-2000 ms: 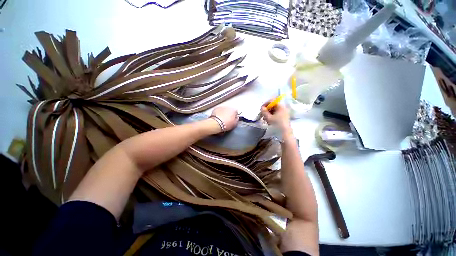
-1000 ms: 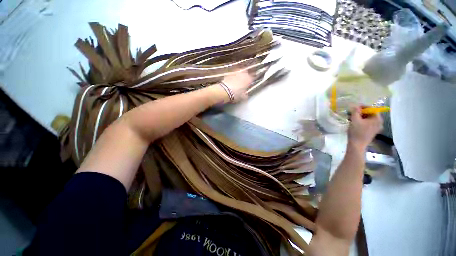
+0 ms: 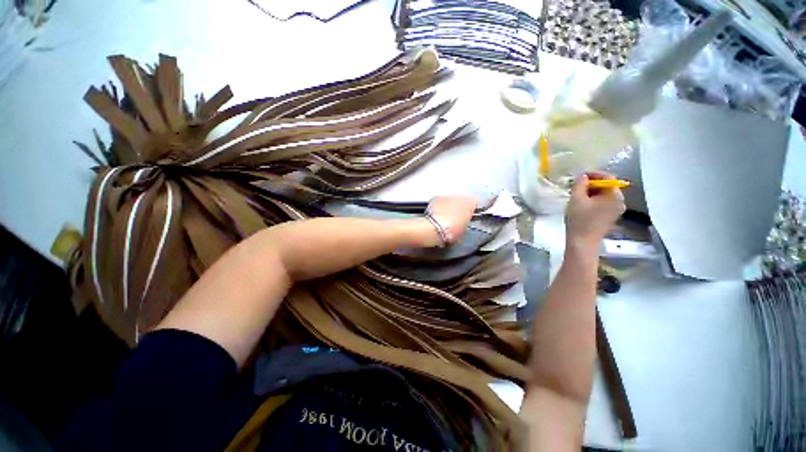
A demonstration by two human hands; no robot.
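Brown straps (image 3: 353, 327), some with a white stripe, are tied in a bundle at the left and fan out to the right. My left hand (image 3: 453, 219) holds one strap near its end over the grey work board (image 3: 533, 265). The strap tip (image 3: 505, 205), pale and pointed, sticks out beyond my fingers. My right hand (image 3: 595, 207) holds the yellow-orange glue brush (image 3: 610, 184) by its handle at the glue pot (image 3: 536, 194). The brush's working end is hidden by my fingers. A second yellow stick (image 3: 544, 154) stands in the pot.
The glue bottle (image 3: 632, 88) lies beyond the pot, with clear plastic bags (image 3: 738, 75) behind it. A white card (image 3: 711, 185) is right of the pot. The hammer handle (image 3: 616, 375) lies right of my right forearm. Masking tape (image 3: 520, 95) and dark strips (image 3: 468, 35) are at the far side.
My left hand has moved from the upper straps down onto the board and now holds a strap. My right hand stays by the pot with the brush. The camera view has shifted.
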